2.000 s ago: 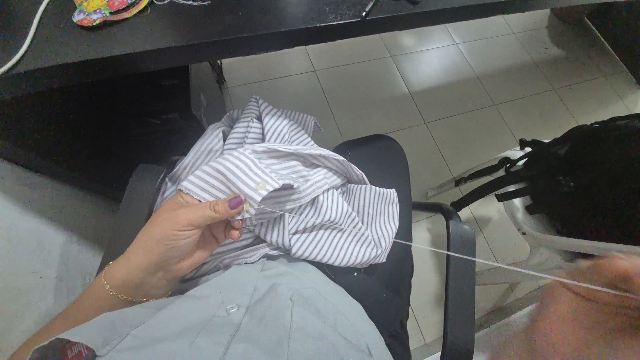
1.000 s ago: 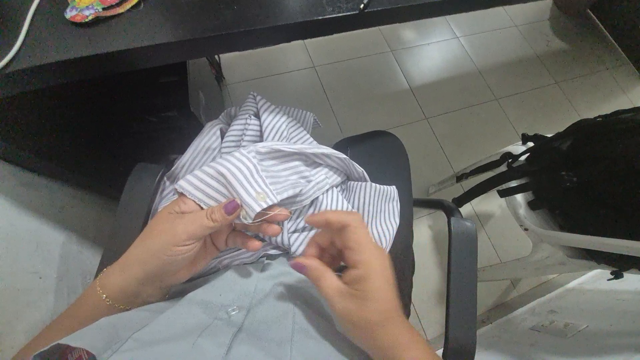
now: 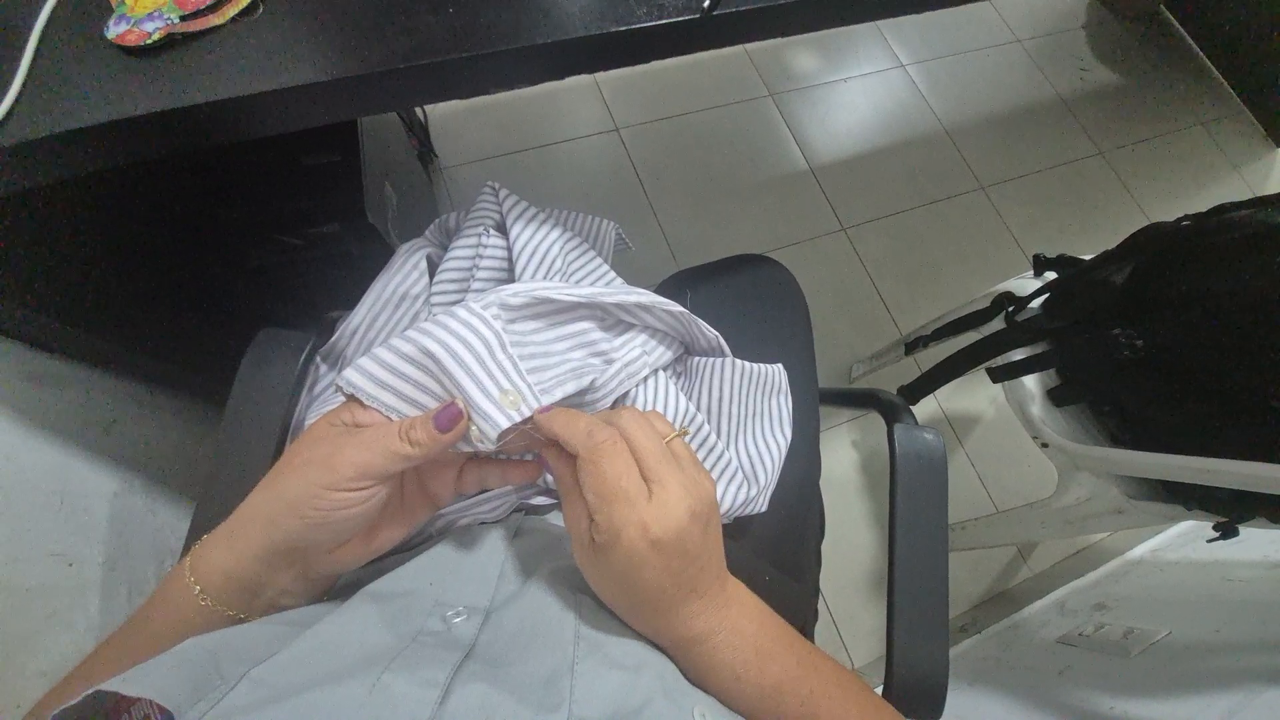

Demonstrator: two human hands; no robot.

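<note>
A white shirt with grey stripes point(image 3: 590, 340) lies bunched over my lap. My left hand point(image 3: 370, 490) pinches the edge of its cuff point(image 3: 440, 370) between thumb and fingers. Near that edge sits a small pale button point(image 3: 511, 399), and a second button shows partly beside my left thumb. My right hand point(image 3: 640, 510) is at the cuff's edge, thumb and index finger pinched together on fine white thread point(image 3: 515, 434). Whether a needle is between those fingertips cannot be told.
A black desk point(image 3: 300, 60) runs across the top, with a colourful patterned item point(image 3: 175, 20) and a white cable point(image 3: 28, 55). The black chair's armrest point(image 3: 915, 560) stands at right. Beyond it, a black backpack point(image 3: 1170, 350) rests on a white plastic chair point(image 3: 1060, 450).
My right hand has come in from the far right, where it held the thread stretched out, to the cuff beside my left hand. My left hand stays on the cuff.
</note>
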